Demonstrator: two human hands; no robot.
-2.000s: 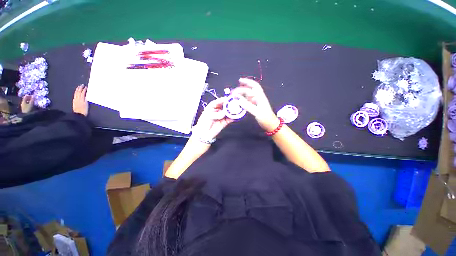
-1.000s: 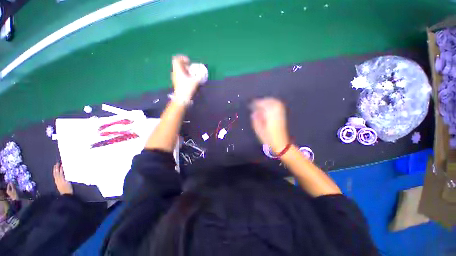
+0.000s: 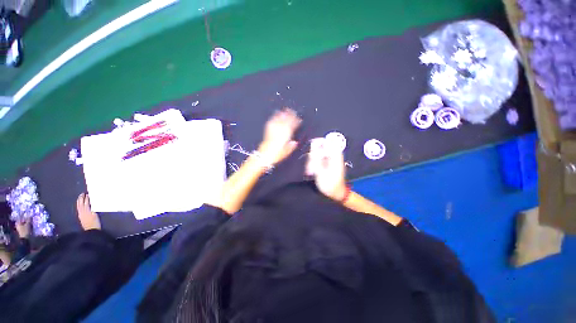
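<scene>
My left hand point(image 3: 279, 135) is blurred above the black mat, with thumb and fingers apart and nothing visible in it. My right hand point(image 3: 327, 169) is blurred at the near side of a pale round housing point(image 3: 335, 140); its grip is unclear. Another lilac housing point(image 3: 374, 149) lies to its right. Several housings point(image 3: 448, 118) sit beside a clear bag point(image 3: 475, 72) of white star-shaped inserts. A round assembled unit point(image 3: 221, 58) lies on the green belt, with a thin reddish line beyond it.
White sheets point(image 3: 158, 180) bear dark red wire leads point(image 3: 150, 144). Thin clips lie right of the sheets. Another person's hand point(image 3: 87, 213) is at the sheets' left edge, near a lilac pile point(image 3: 28, 205). A cardboard box point(image 3: 534, 88) of lilac parts stands at right.
My left hand has let go of the round unit on the belt and come back over the mat. My right hand has moved to the loose housing. The view has shifted.
</scene>
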